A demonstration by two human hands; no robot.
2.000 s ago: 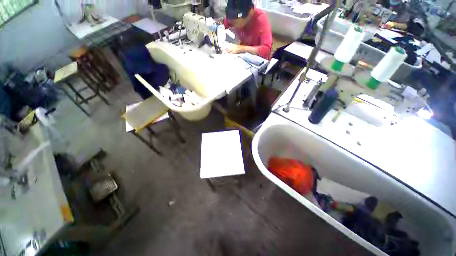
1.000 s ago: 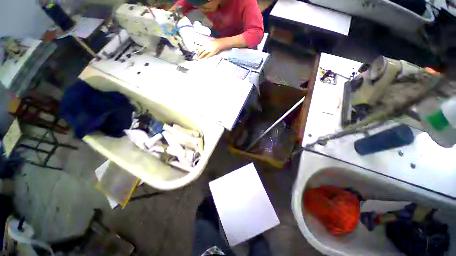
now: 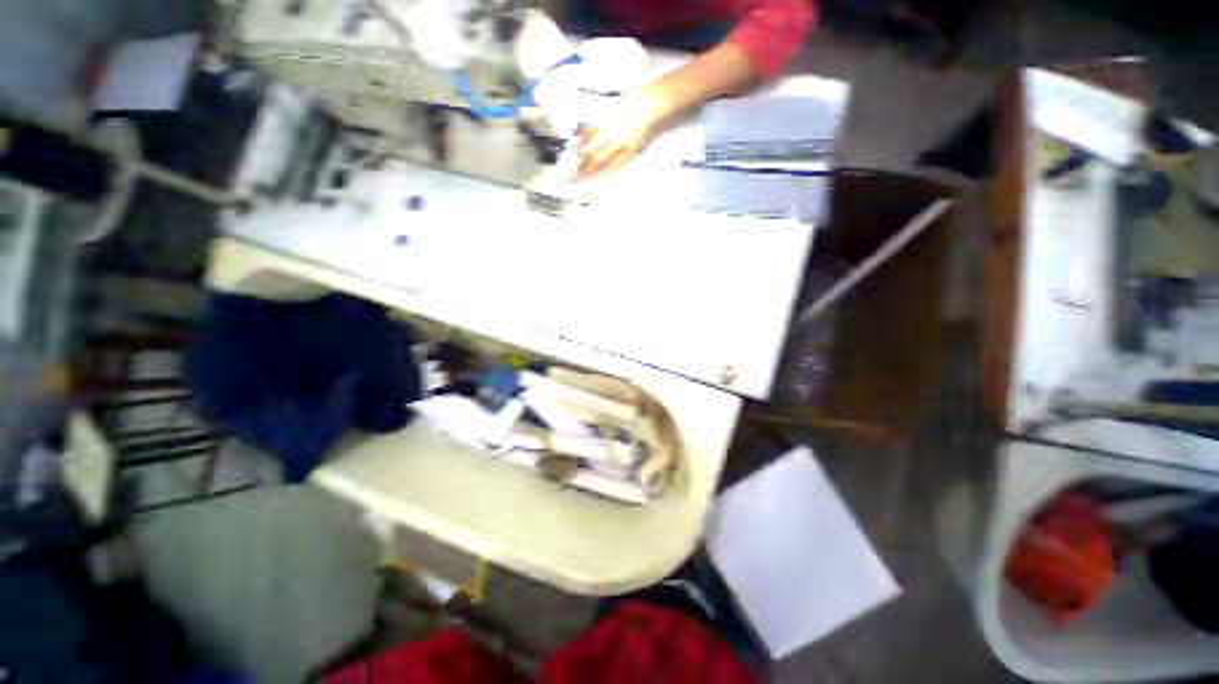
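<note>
Neither of my hands is in the picture. Nearest in front is a cream tub (image 3: 535, 541) along the edge of a white sewing table (image 3: 628, 294). White and mixed cloth pieces (image 3: 575, 434) lie in the tub. A dark blue garment (image 3: 308, 381) hangs over its left end. A white sewing machine (image 3: 334, 67) stands at the back of the table, cut off by the top edge. The picture is blurred.
Another person's hand (image 3: 615, 134) is by the machine, below a red sleeve. Grey-blue fabric (image 3: 769, 134) lies beside it. A white stool top (image 3: 802, 551) stands right of the tub. A second tub holds an orange-red bundle (image 3: 1063, 555). Red cloth (image 3: 642, 648) shows at the bottom edge.
The view has moved closer to the cream tub and table. The orange-red bundle's tub has shifted toward the right edge. Red cloth now shows at the bottom.
</note>
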